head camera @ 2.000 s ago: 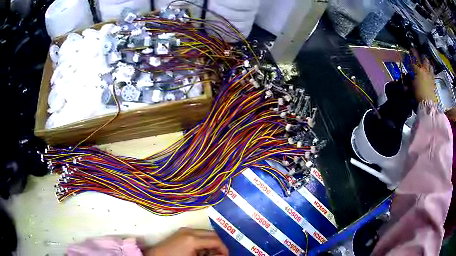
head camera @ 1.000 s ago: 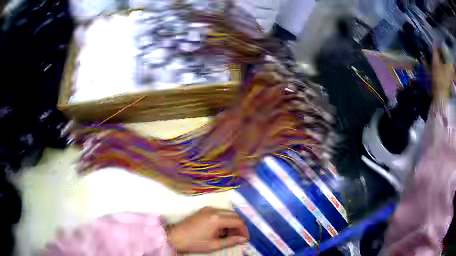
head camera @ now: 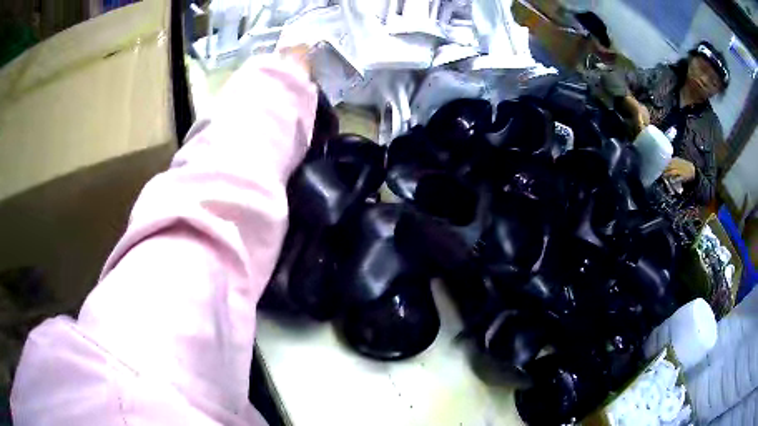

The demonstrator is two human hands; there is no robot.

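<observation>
My left arm in a pink sleeve reaches from the lower left up to a heap of white plastic brackets (head camera: 382, 37) at the top. Only a small part of my left hand (head camera: 297, 56) shows, at the edge of the brackets; its fingers are hidden, so I cannot tell if it holds one. A big pile of glossy black inner shells (head camera: 515, 225) lies right of my sleeve, partly touching or behind it. My right hand is not in view.
A large brown carton (head camera: 83, 100) stands at the left. At lower right are a carton tray of small white parts (head camera: 652, 399), a white round cover (head camera: 694, 329) and stacked white covers (head camera: 731, 366). Another person (head camera: 690, 125) at upper right holds a white housing (head camera: 652, 154).
The view has swung left, from the wire harnesses and tray to the black shells and white brackets. My left arm is now stretched out far forward; my right arm has left the picture.
</observation>
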